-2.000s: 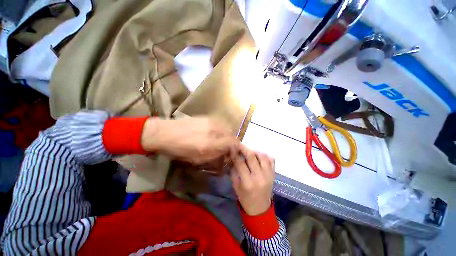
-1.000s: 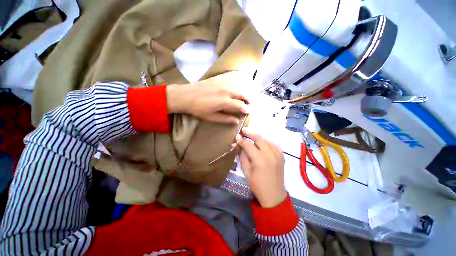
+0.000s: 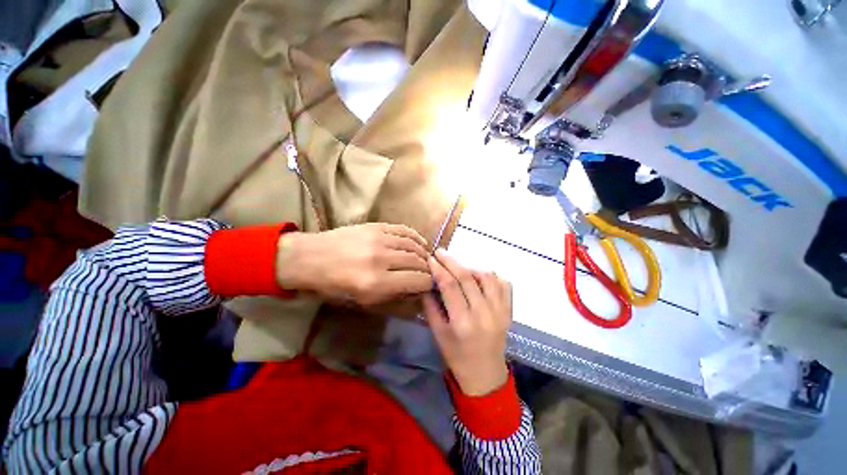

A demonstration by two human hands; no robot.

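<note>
A large khaki garment panel lies over the left of the machine table and hangs down to my lap. My left hand rests on it with bent fingers gripping its edge. My right hand meets my left fingertips and pinches the same edge. A narrow brown strip with a glinting edge, seemingly a zipper, runs from my fingertips up towards the needle area. The cloth under my fingers is partly hidden. A small metal piece shows on a seam further left.
The white sewing machine stands at the right. Scissors with red and yellow handles lie on the table. Brown loops lie behind them. Clear plastic sits at the table corner. A khaki bundle is below the table.
Since one second ago, both hands have moved down, away from the needle area, and the view has shifted. A khaki flap near the metal piece now lies folded open.
</note>
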